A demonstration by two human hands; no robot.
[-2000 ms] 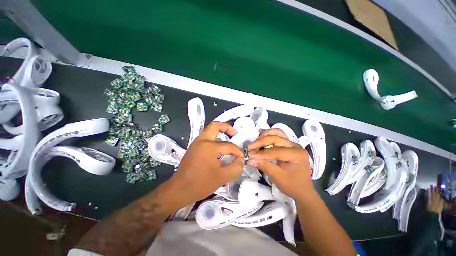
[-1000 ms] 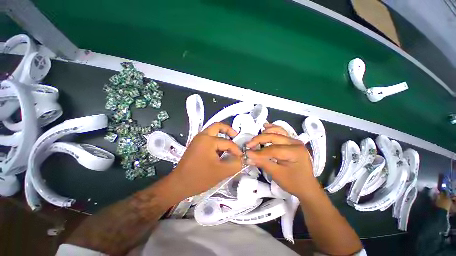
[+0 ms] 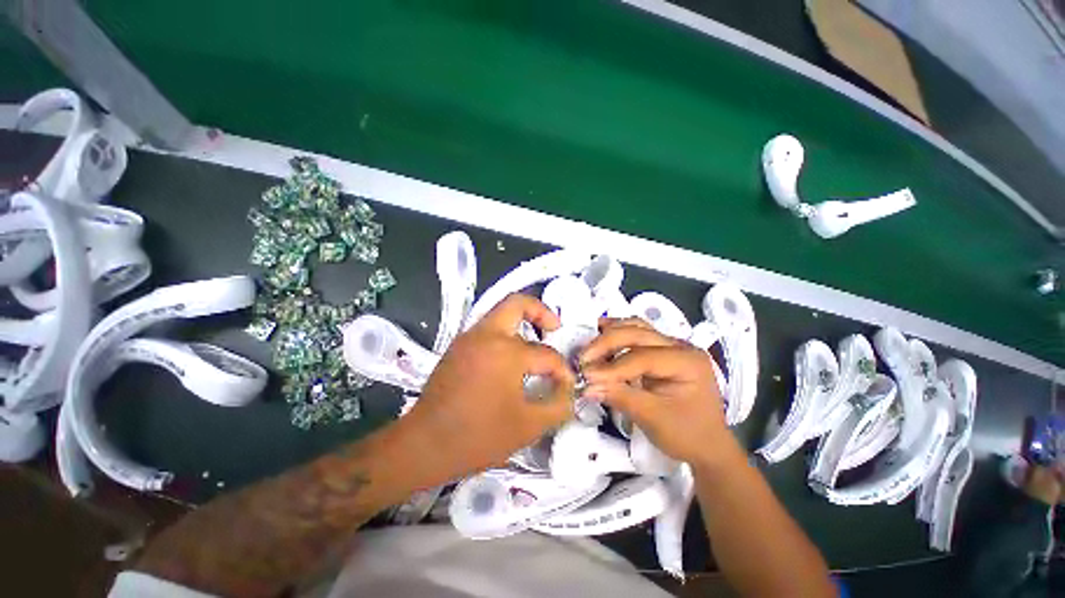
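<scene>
My left hand (image 3: 496, 380) and my right hand (image 3: 656, 386) meet over a pile of white curved housings (image 3: 584, 456) in front of me. My fingertips pinch a small dark and silvery piece (image 3: 578, 380) between them, likely a small circuit board; the fingers hide most of it. Whether it touches a housing cannot be told. A loose heap of green circuit boards (image 3: 306, 292) lies left of the pile.
Larger C-shaped housings (image 3: 88, 374) lie at far left, near a grey post (image 3: 111, 70). Nested housings (image 3: 893, 426) stand at right. Beyond is the green belt (image 3: 491, 129) with white housings (image 3: 850, 214). Part of a person's hand (image 3: 1037, 477) shows at far right.
The housings on the belt have moved left. My hands stay together over the pile with small finger shifts, still pinching the small piece. The person's hand at far right has moved.
</scene>
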